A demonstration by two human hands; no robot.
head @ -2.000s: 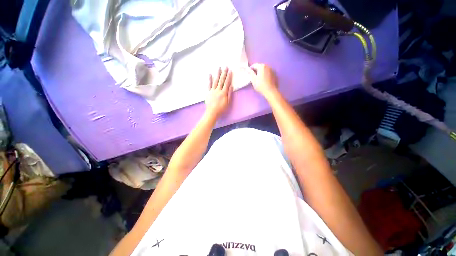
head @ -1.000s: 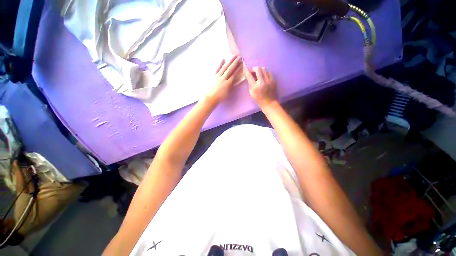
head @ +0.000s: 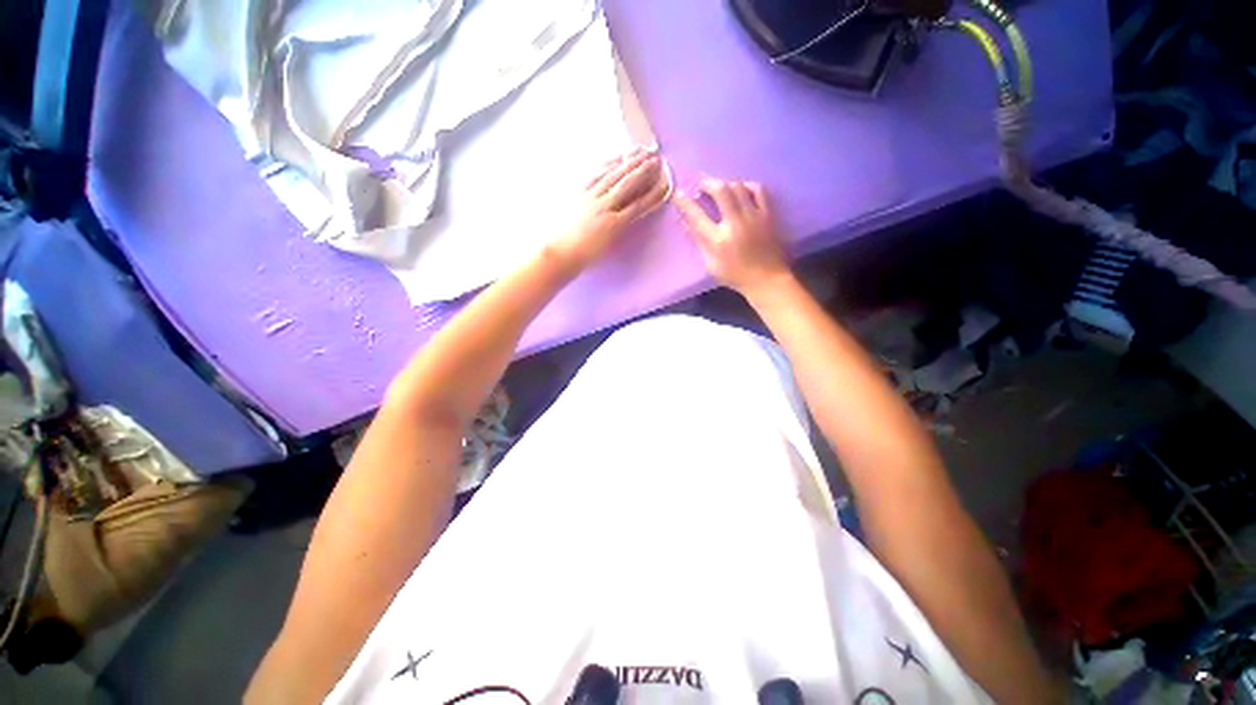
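The white garment piece (head: 524,172) lies spread on the purple table cover (head: 854,172), flat near its right corner and crumpled with raised seams at the left. My left hand (head: 627,193) lies on the garment's right corner, fingers close together over its edge. A narrow hem edge (head: 667,175) shows curved beside the fingertips. My right hand (head: 733,227) is just right of that edge, thumb and fingers apart, its thumb tip close to the edge. Whether the thumb touches the cloth is unclear.
The electric iron (head: 827,41) stands at the far right, partly cut off by the top edge. Its wrapped cord (head: 1088,221) runs off right. A second purple-covered table (head: 152,358) is at left. Red cloth (head: 1102,558) lies on the floor at right.
The right hand has let go of the garment's corner and opened beside it. The left hand has moved right onto the corner. The iron sits higher in view.
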